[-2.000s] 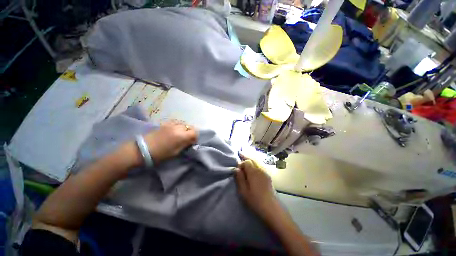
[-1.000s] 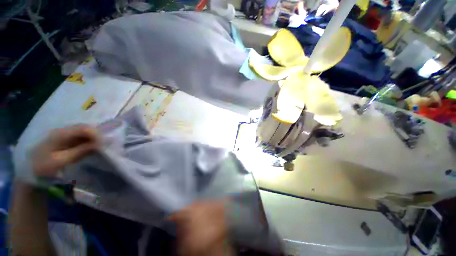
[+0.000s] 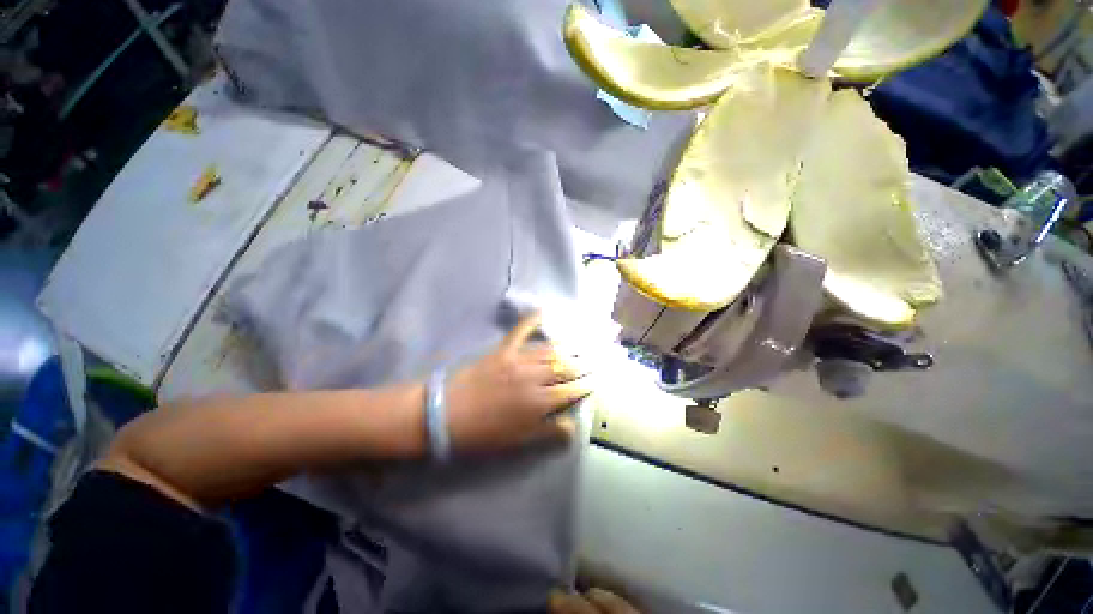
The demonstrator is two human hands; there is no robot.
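A grey fabric panel (image 3: 396, 288) lies over the machine table, its right edge running beside the bright needle area of the sewing machine (image 3: 767, 420). My left hand (image 3: 515, 396), with a pale bangle at the wrist, lies palm down on the panel just left of the needle area, fingers somewhat spread. My right hand (image 3: 593, 602) is mostly cut off by the bottom edge; only some fingers show at the panel's lower right edge, and its grip cannot be seen. Glare hides the presser foot.
A large grey fabric heap (image 3: 408, 72) lies at the back, with a pale blue-green tag. A yellow-white peel (image 3: 731, 180) sits on the machine head. The white extension board (image 3: 180, 252) is at left. A small dark piece (image 3: 904, 589) lies at the lower right. Dark blue cloth is behind the machine.
My left hand has moved right, from lifting the panel at left to lying on it by the needle area. My right hand has dropped to the bottom edge. The view has moved closer.
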